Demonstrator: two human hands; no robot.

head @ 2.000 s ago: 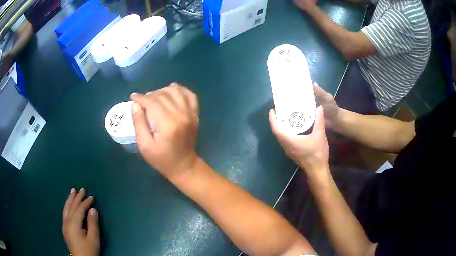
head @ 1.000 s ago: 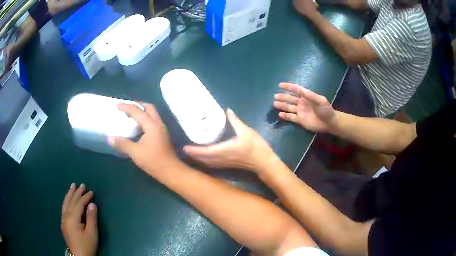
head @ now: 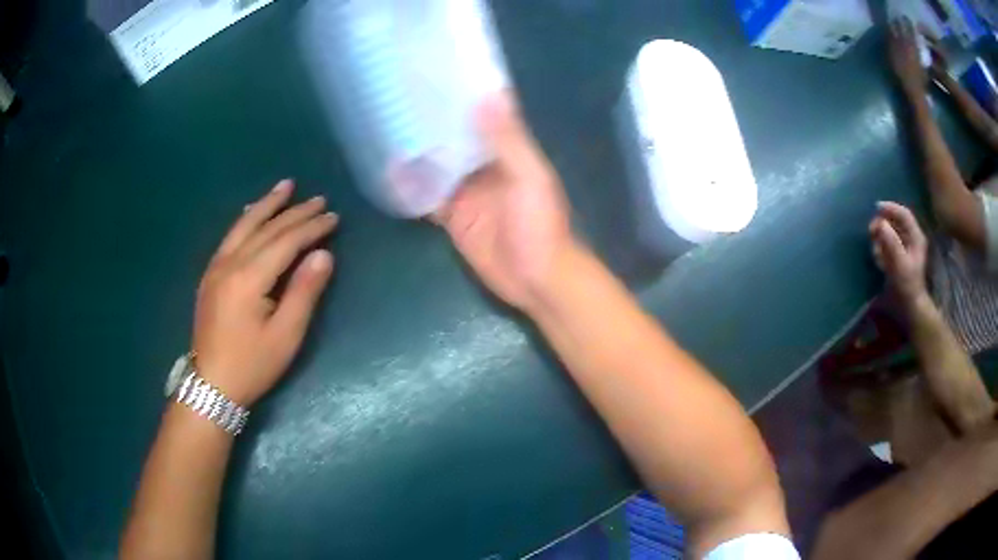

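Observation:
A blurred white unit with a ribbed-looking translucent tub (head: 399, 104) is in my right hand (head: 509, 197). It is tilted, and its far end is cut off by the top edge. My right hand is shut on its near end. My left hand (head: 257, 295), with a metal watch on the wrist, rests on the table at the left, fingers apart and empty. A second white oval unit (head: 695, 142) lies on the table to the right of my right hand.
The dark green table (head: 405, 405) has a curved near edge. A blue and white carton (head: 815, 24) stands at the upper right. A printed white carton panel (head: 181, 35) is at the upper left. Other people's hands and arms are at the right.
The view has shifted left and down. The unit in my right hand has turned and now shows its translucent tub. Another person's hand has let go of the second unit and moved away.

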